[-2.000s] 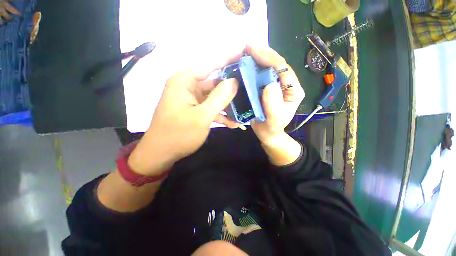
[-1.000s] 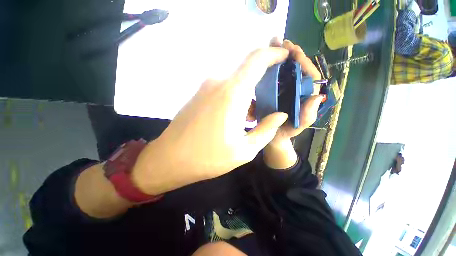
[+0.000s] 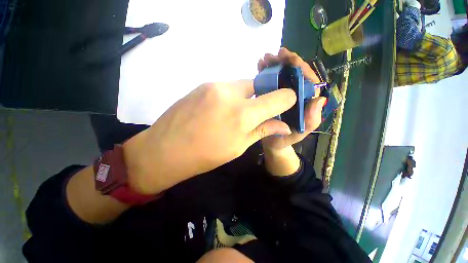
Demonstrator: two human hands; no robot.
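My left hand (image 3: 205, 128), with a red watch at the wrist, holds a blue housing cover (image 3: 267, 80) from the left, its forefinger at the gap. My right hand (image 3: 314, 115) grips the blue housing base (image 3: 301, 102) from behind and the right. Metal plug pins (image 3: 320, 85) stick out on its right side. The two halves stand close together on edge, with a dark gap between them. The inside is too dark to tell what it holds.
White paper (image 3: 179, 67) lies beyond my hands, with black-handled cutters (image 3: 149, 32) and a small dish of brown-gold pieces (image 3: 258, 11). At right are a pen pot (image 3: 338, 37), a coil spring stand (image 3: 354, 64), the green trough (image 3: 367, 128) and a person in yellow plaid (image 3: 428, 59).
The view has turned and shifted right. The unit has turned from showing its open inside to edge-on, the cover now beside the base. My left forefinger has moved onto the gap.
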